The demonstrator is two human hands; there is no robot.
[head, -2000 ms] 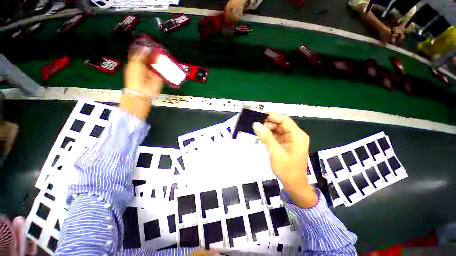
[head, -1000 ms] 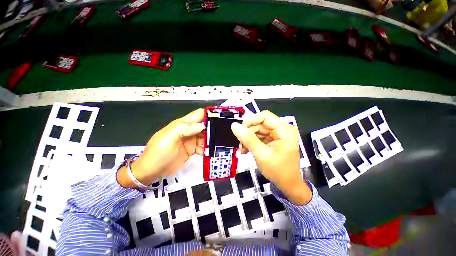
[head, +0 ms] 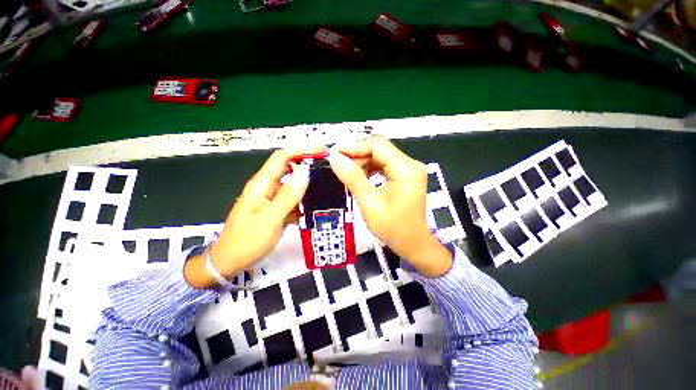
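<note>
A red phone body (head: pixel 330 240) is held upright in the middle of the view, with its white-and-blue keypad area at the lower end. A dark piece (head: pixel 324 189) lies over its display area. My left hand (head: pixel 263 204) holds the phone's left side and top edge. My right hand (head: pixel 389 199) has thumb and fingertips at the phone's top right edge, on the dark piece. The fingers partly hide the phone's top end. Below the phone, a full carrier sheet (head: pixel 327 298) with rows of black squares lies on the pile.
A stack of full carrier sheets (head: pixel 536 199) lies at right. Emptied carrier sheets (head: pixel 90 199) lie at left. Beyond the white edge rail (head: pixel 252 139), the green conveyor (head: pixel 381 91) carries several red phones. A red item (head: pixel 584 334) is at lower right.
Both hands have moved to the phone's top edge; the right hand was at the display's right side. The dark piece was in the right fingertips earlier. Conveyor phones have shifted left.
</note>
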